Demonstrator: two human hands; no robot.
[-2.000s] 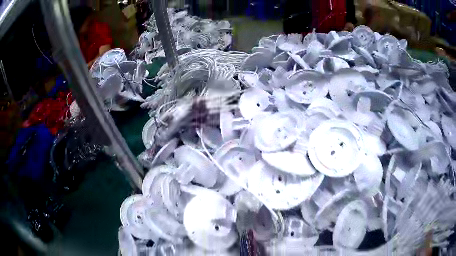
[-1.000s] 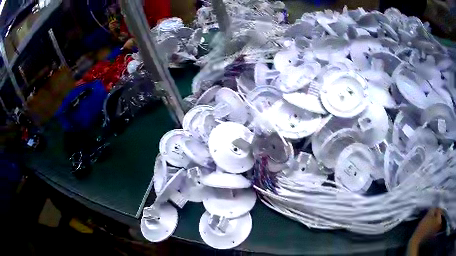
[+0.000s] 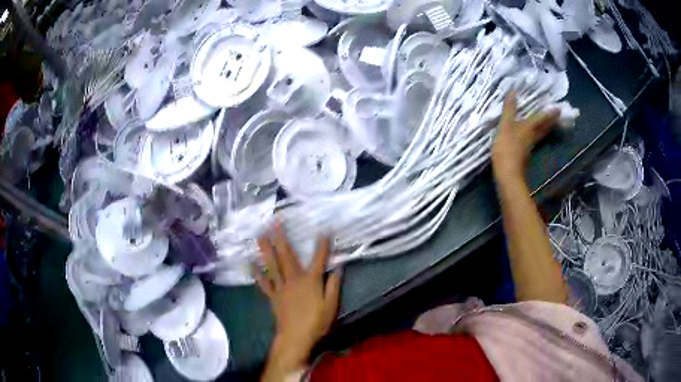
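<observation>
A long bundle of white cables (image 3: 418, 160) lies curved along the front of the heap, from lower left to upper right. Purple wire leads (image 3: 193, 246) show at its left end. My left hand (image 3: 297, 280) lies on the bundle near that end with its fingers spread. My right hand (image 3: 519, 142) is at the bundle's upper right end, fingers against the cables; whether they close round any is unclear. White round bases (image 3: 315, 159) are heaped behind the bundle, some with ribbed necks up. The hands' undersides are hidden.
The green bench mat (image 3: 388, 280) ends in a curved edge before me. More white bases (image 3: 608, 265) with cords lie lower right, beyond the edge. A metal frame bar (image 3: 33, 209) is at left. Bases (image 3: 196, 347) lie near the front left.
The view has swung right and down, so the heap sits further left. My left hand has come into view on the cables. My right hand shows fully, with the forearm.
</observation>
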